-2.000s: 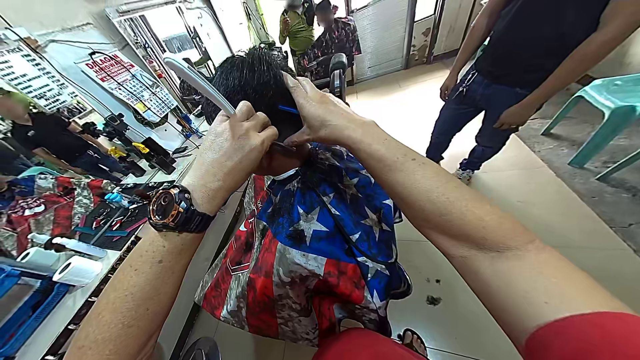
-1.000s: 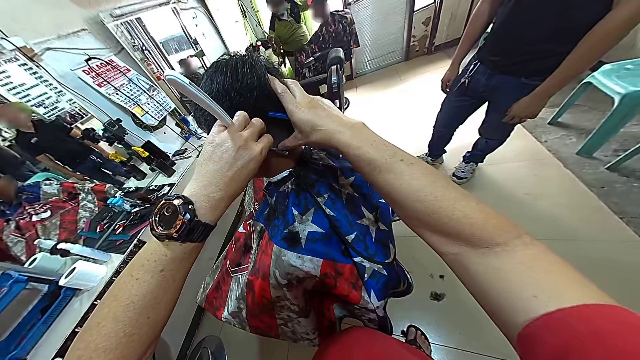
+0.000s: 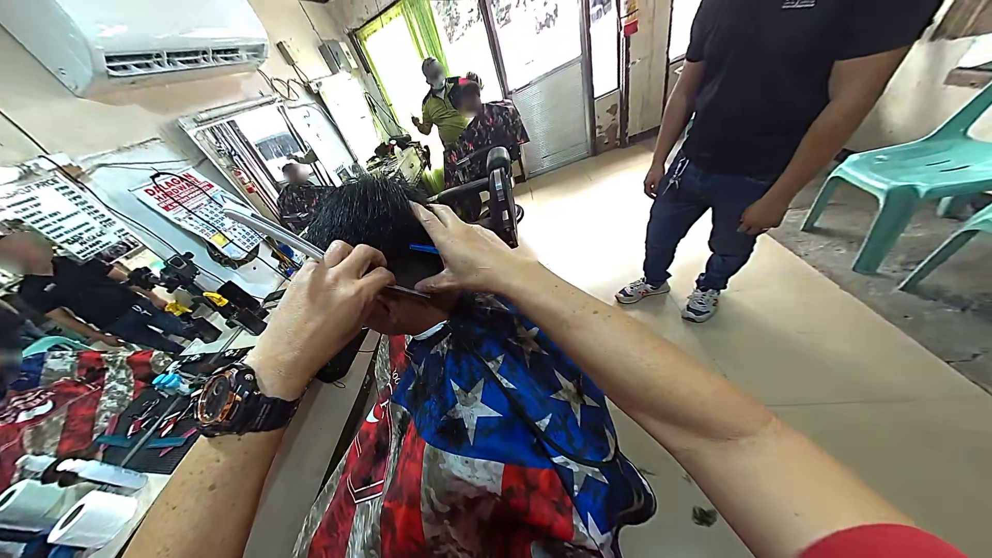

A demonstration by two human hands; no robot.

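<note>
A seated person's head with short dark hair is in the middle of the view, tilted to the left. Below it a barber cape with stars and stripes covers the person. My left hand, with a watch on the wrist, grips a straight razor; its pale handle points up and left, and its thin blade lies low at the hairline by the ear. My right hand lies spread on the side of the head, with a blue comb-like piece partly showing at its fingers.
A person in dark clothes stands at the right near green plastic chairs. Toilet rolls, tools and combs lie on the counter at left. Behind the head are a barber chair and two people. Cut hair lies on the floor.
The standing person's feet have moved since the first frame. Both my hands stay at the head, the left one still on the razor.
</note>
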